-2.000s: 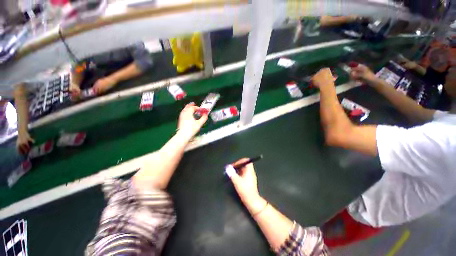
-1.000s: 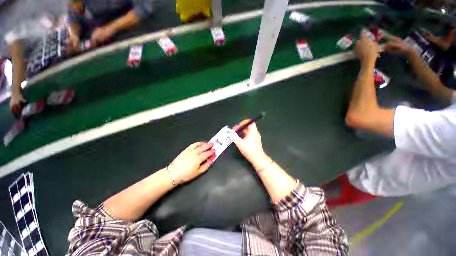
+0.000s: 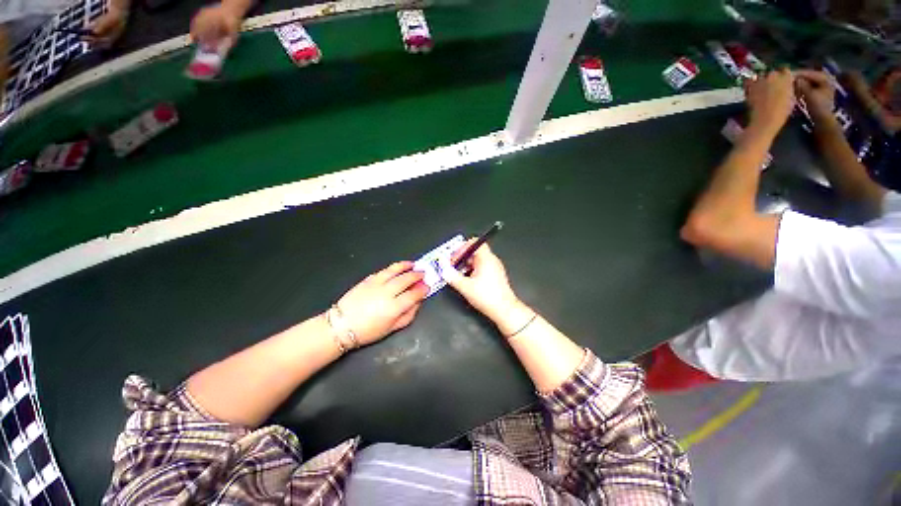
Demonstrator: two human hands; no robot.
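A small flat white-and-red product unit (image 3: pixel 438 265) lies at a slant on or just over the dark green bench top, in front of me. My left hand (image 3: pixel 380 305) holds its lower left end with the fingers over it. My right hand (image 3: pixel 481 282) holds a thin black pen-like tool (image 3: pixel 481 243) at the unit's upper right part. The tool's rear end points up and right. Its tip is hidden by my fingers.
A pale rail (image 3: pixel 326 188) with an upright post (image 3: pixel 553 69) divides the bench from the green belt (image 3: pixel 296 124), which carries several units. Black-and-white sheets (image 3: pixel 22 420) lie far left. A person in a white shirt (image 3: pixel 830 287) works at right. Another hand (image 3: pixel 215 24) reaches over the belt.
My left hand has brought a unit from the belt to the bench, and my right hand's tool has come onto it. Across the belt, a hand has reached to a unit.
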